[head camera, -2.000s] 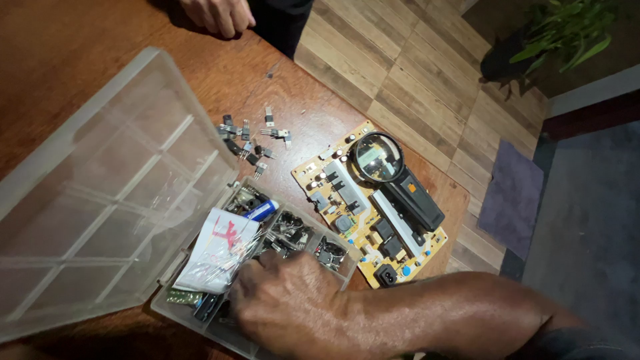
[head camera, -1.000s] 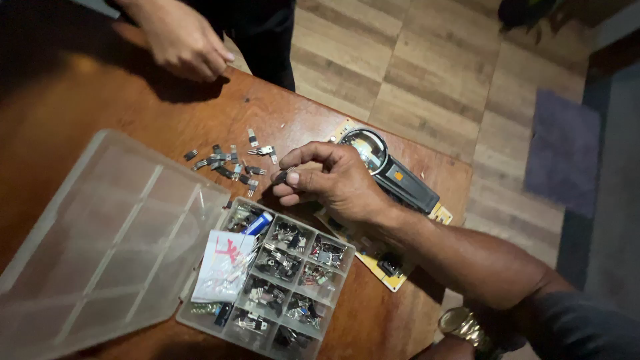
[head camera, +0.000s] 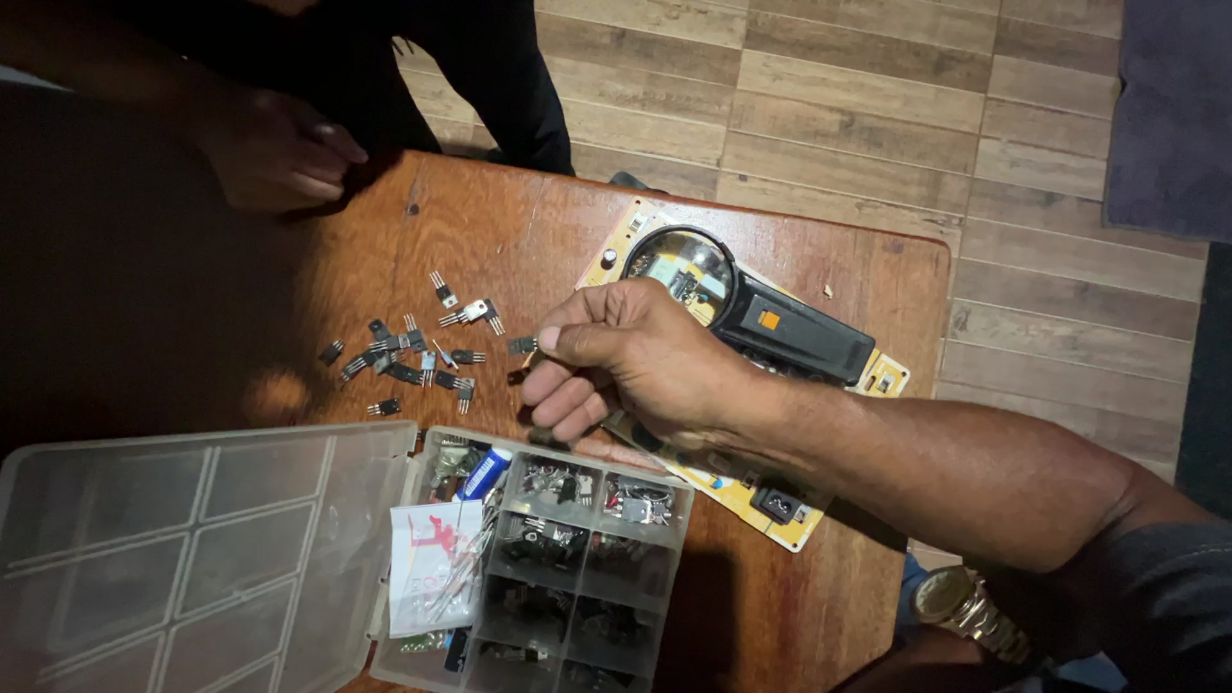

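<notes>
My right hand (head camera: 626, 356) pinches a small black transistor (head camera: 523, 345) by thumb and forefinger, its other fingers curled, just right of a loose pile of transistors (head camera: 399, 351) on the wooden table (head camera: 799, 616). Past the wrist lies a black magnifying glass (head camera: 799, 322) on a yellow circuit board (head camera: 789, 534), partly hidden by my hand and forearm. Below the pile, a clear plastic compartment box (head camera: 683, 539) stands with its lid (head camera: 192, 539) folded out left. At the bottom right, my left hand (head camera: 881, 672) is mostly cut off below a gold wristwatch (head camera: 948, 597).
Another person's hand (head camera: 274, 159) is at the table's upper left, in shadow. The box holds electronic components, a blue cylindrical item (head camera: 484, 474) and a paper with red marks (head camera: 435, 568). Beyond the table edge is the tiled floor (head camera: 857, 115).
My right hand went from over the box to beside the pile, then a little away from it, the magnifying glass now showing more. The view has shifted closer.
</notes>
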